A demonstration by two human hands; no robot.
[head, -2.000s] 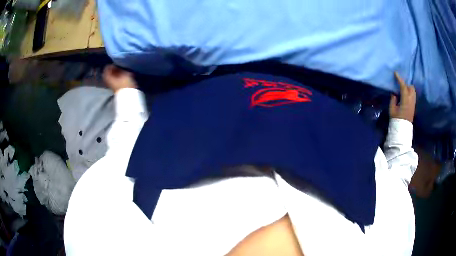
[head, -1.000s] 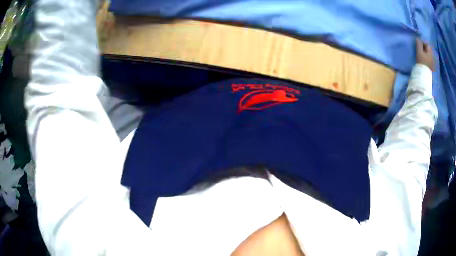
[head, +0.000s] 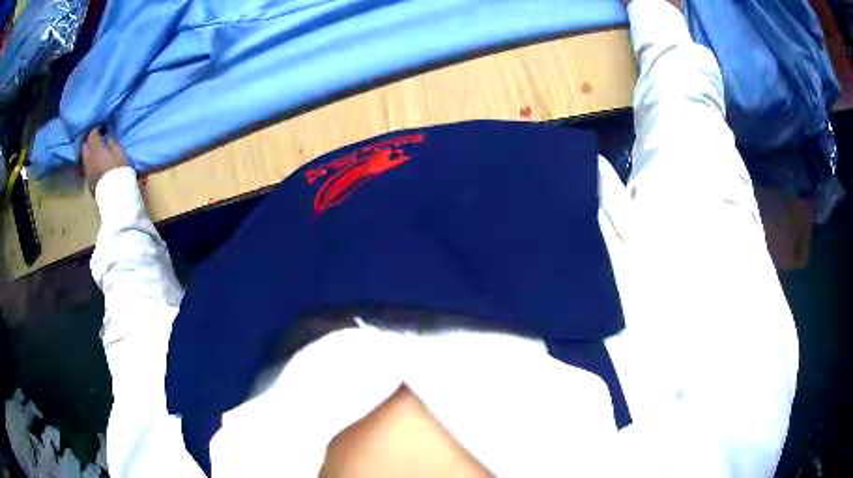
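A light blue garment (head: 374, 47) lies spread over the wooden table (head: 486, 89), its near edge running in a long curve above the table's front edge. Its upper part is cut off by the picture's top. My left hand (head: 103, 159) is at the garment's near left corner, on or against the cloth; its grip cannot be told. My right hand is at the top edge of the picture by the garment's right end, almost wholly cut off above the white sleeve.
A heap of blue cloth (head: 762, 75) hangs over the table's right side. A dark narrow tool (head: 23, 219) and a thin yellow strip lie at the table's left end. Glossy film over blue cloth (head: 42, 42) is at the far upper left. White scraps lie on the floor at lower left.
The view has shifted, showing more of the table's left end. My left hand has come into view at the garment's left corner. My right hand has moved up to the top edge.
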